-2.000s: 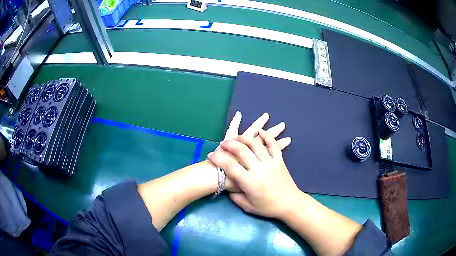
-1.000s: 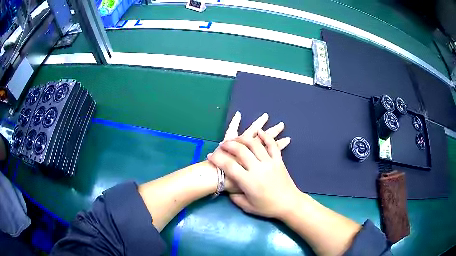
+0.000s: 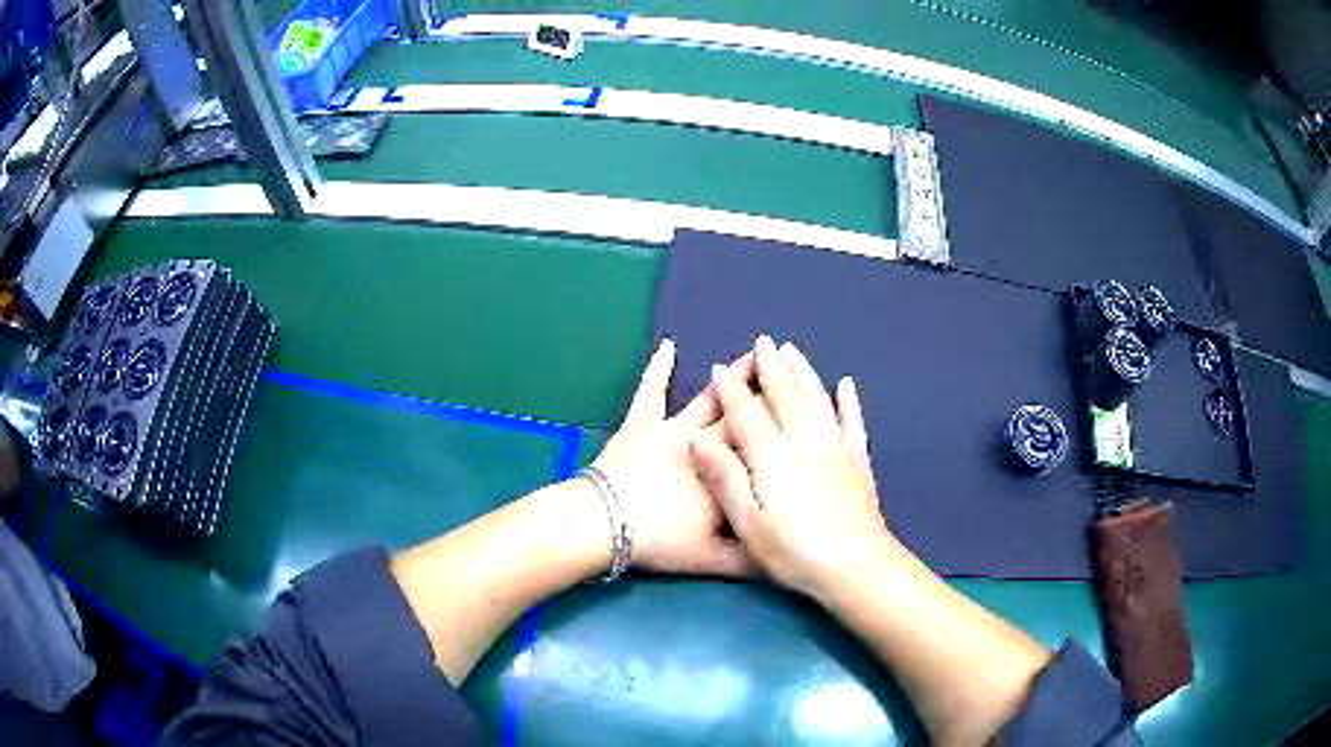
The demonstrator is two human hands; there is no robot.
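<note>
My left hand (image 3: 664, 489), with a bracelet at the wrist, lies palm down at the near edge of the black mat (image 3: 818, 292). My right hand (image 3: 800, 482) rests partly on top of it and hides some of its fingers. Both hands hold nothing visible, with fingers spread. A loose round black part (image 3: 1036, 438) with a pale ringed top stands on the mat to the right of my hands. Several similar round parts (image 3: 1124, 355) are in and beside the shallow black tray (image 3: 1248, 423).
A tall stack of filled plates (image 3: 146, 380) stands at left. A brown block (image 3: 1144, 601) lies below the tray. A pale metal strip (image 3: 920, 194) lies at the mat's far edge. Beyond are white rails, an upright post (image 3: 263, 110), a blue bin (image 3: 343, 59) and a dark plate-like piece (image 3: 339, 134).
My right hand has slid and turned on my left hand, so more of the left hand shows. The view has shifted slightly. A dark plate-like piece now shows behind the upright.
</note>
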